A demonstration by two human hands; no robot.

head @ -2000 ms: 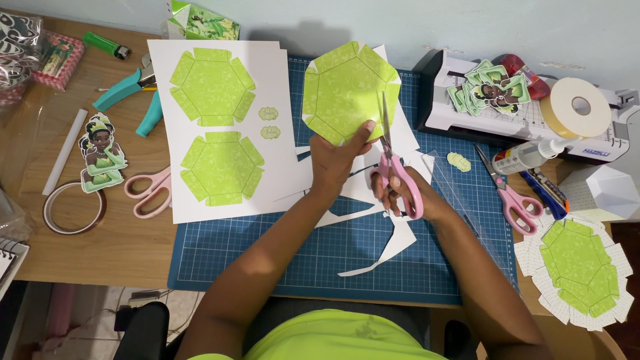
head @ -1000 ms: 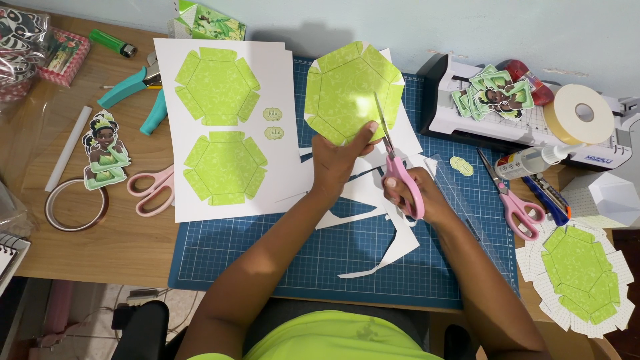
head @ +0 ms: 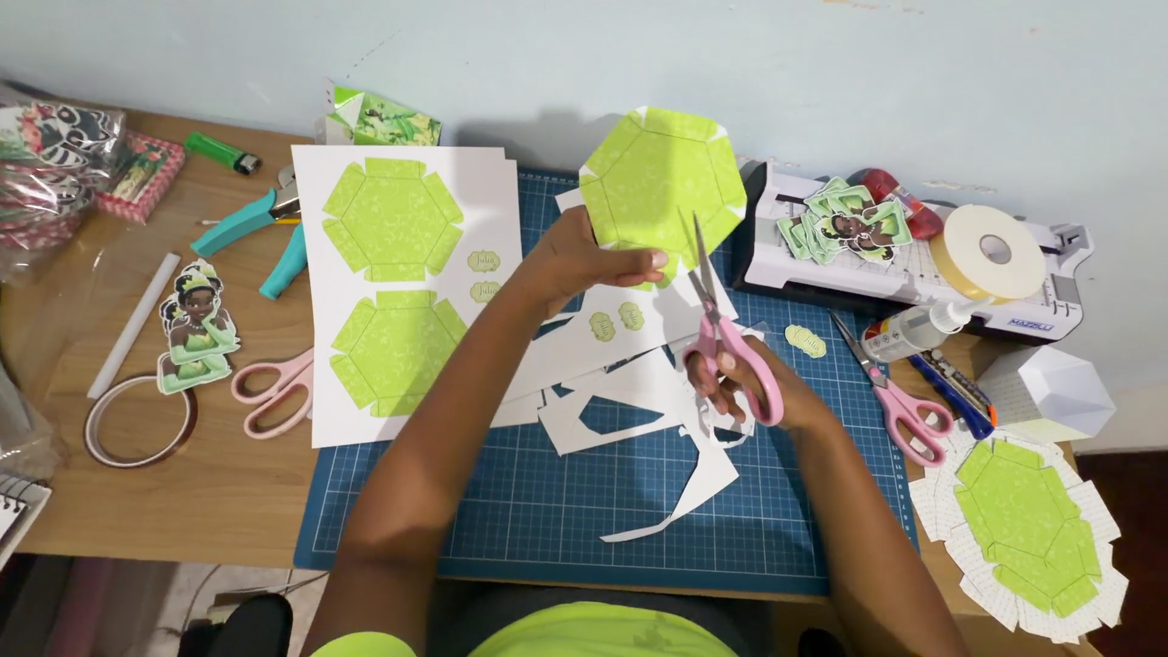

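Note:
My left hand (head: 593, 260) grips the lower left edge of a green patterned hexagonal paper cutout (head: 664, 187), holding it up above the back of the blue cutting mat (head: 584, 520). In my right hand (head: 744, 383) is a pair of pink-handled scissors (head: 721, 333), with fingers through the handles. The blades point up and are parted, at the lower right edge of the cutout. Beneath my hands lie white paper offcuts (head: 703, 484) and a white sheet with small green labels (head: 602, 324). Left of them rests a printed sheet with two green hexagonal shapes (head: 392, 219).
A paper trimmer (head: 1049, 297) at the back right carries a tape roll (head: 990, 251) and character cutouts (head: 844, 224). Nearby are other scissors (head: 899, 411), a glue bottle (head: 917, 333) and stacked cutouts (head: 1031, 529). At left are teal-handled pliers (head: 242, 224), a tape roll (head: 137, 420) and more scissors (head: 278, 392).
The green cutout has been turned and tilted in my left hand. My right hand has shifted with the scissors, whose blades now stand parted; one second ago they looked closed.

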